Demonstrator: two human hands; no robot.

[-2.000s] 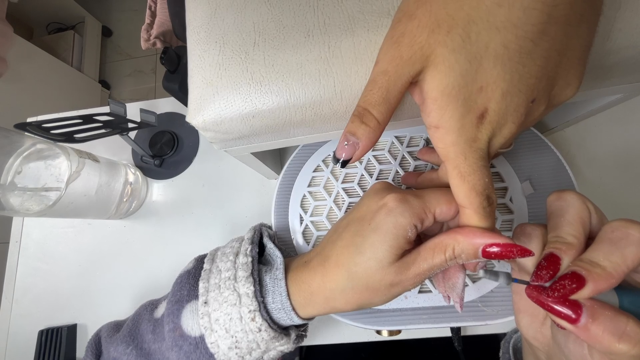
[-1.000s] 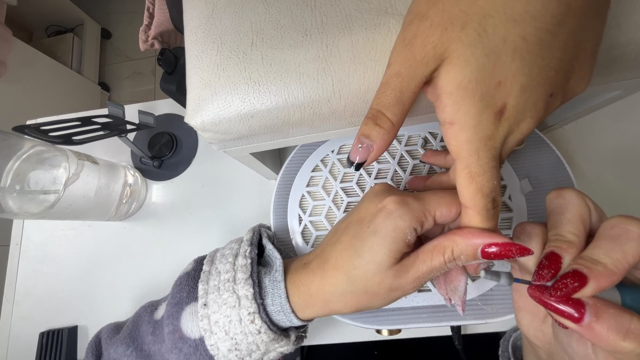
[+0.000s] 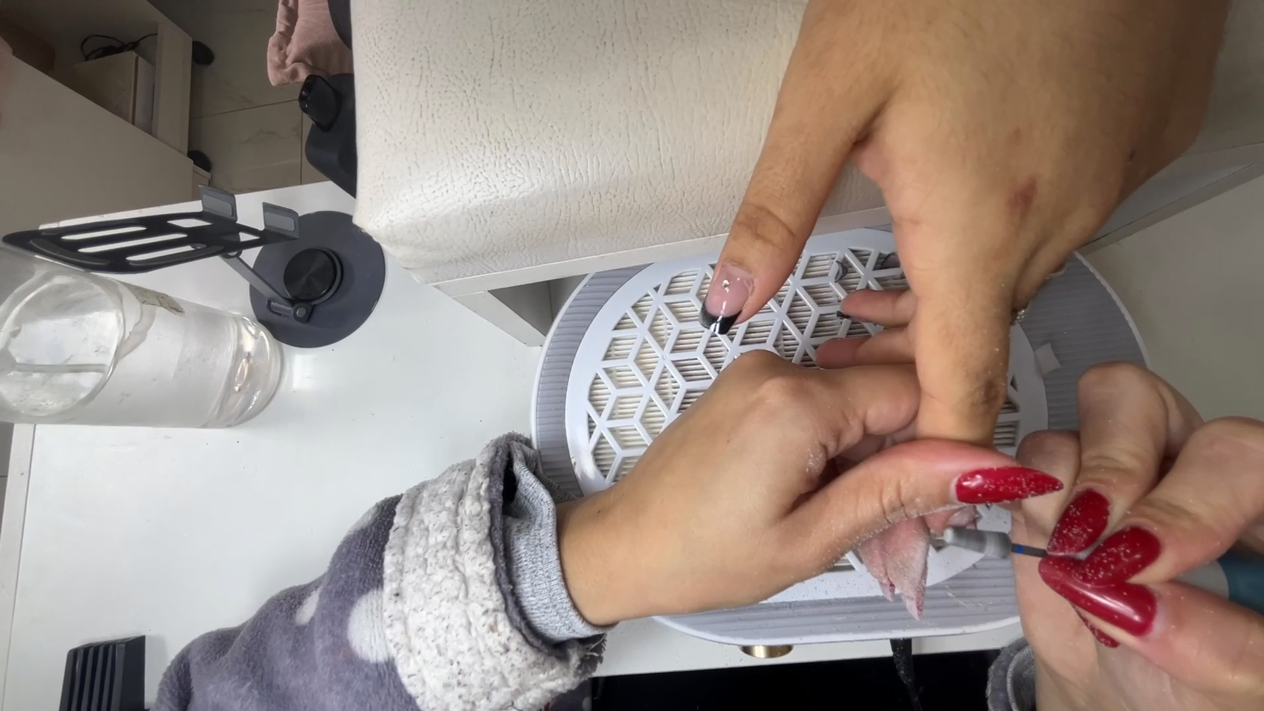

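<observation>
My left hand [image 3: 780,484], with a long red nail on its thumb, is closed around a finger of another person's hand [image 3: 997,188], which reaches in from the top right. My right hand [image 3: 1145,533] grips an electric nail drill [image 3: 1229,581], mostly hidden by my fingers. Its pale grey bit [image 3: 978,542] is at the held fingertip, just below my left thumb; contact cannot be made out. The other person's thumbnail has a black tip. Beneath the hands lies a round white dust collector [image 3: 642,395] with a hexagon-patterned grille. Fine white dust speckles my fingers and nails.
A cream padded armrest [image 3: 592,128] stands along the back. On the white table [image 3: 395,415] at left are a clear container [image 3: 148,346] and a dark stand [image 3: 316,276] with a slotted plate. A black slotted object [image 3: 104,674] sits at the lower left.
</observation>
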